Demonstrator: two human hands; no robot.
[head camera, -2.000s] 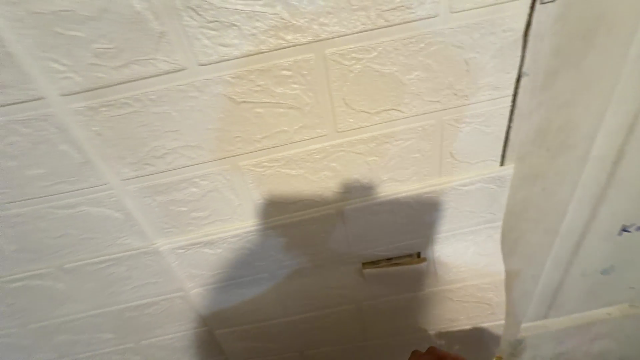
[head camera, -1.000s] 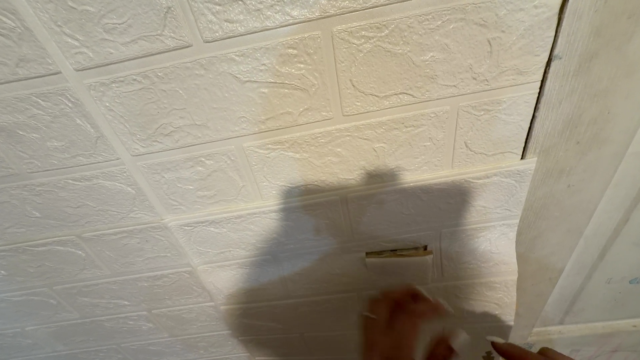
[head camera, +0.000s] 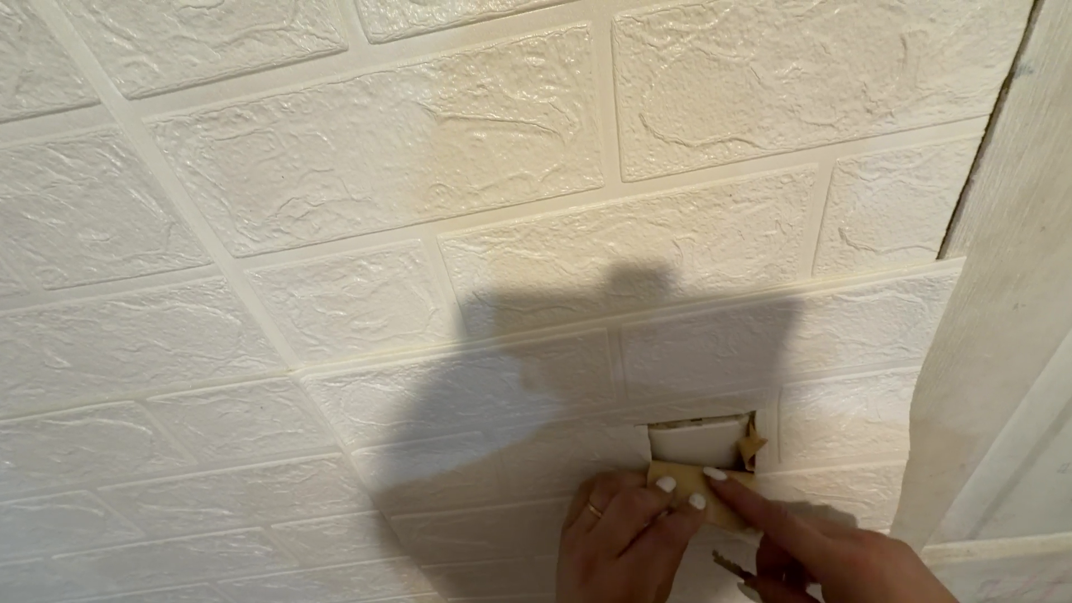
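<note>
White brick-pattern foam wall panel (head camera: 519, 260) fills most of the head view. At the lower right a rectangular opening in it shows a white surface (head camera: 693, 445) inside. A tan flap of backing (head camera: 699, 494) lies folded down over the opening's lower edge. My left hand (head camera: 620, 536), with a ring on one finger, pinches the flap's left part. The index finger of my right hand (head camera: 825, 544) presses on the flap's right part. That same hand also holds a small serrated metal tool (head camera: 731, 564), its handle hidden. A torn tan scrap (head camera: 751, 444) sticks out at the opening's right edge.
A whitish wooden board (head camera: 997, 276) borders the panels on the right, with a dark gap along the upper panel's edge. A horizontal seam (head camera: 620, 318) crosses between panels. A dark shadow falls over the middle and lower wall.
Both hands have come up into view at the opening. Where a narrow slit showed before, a larger rectangular opening now shows, with the tan flap folded down.
</note>
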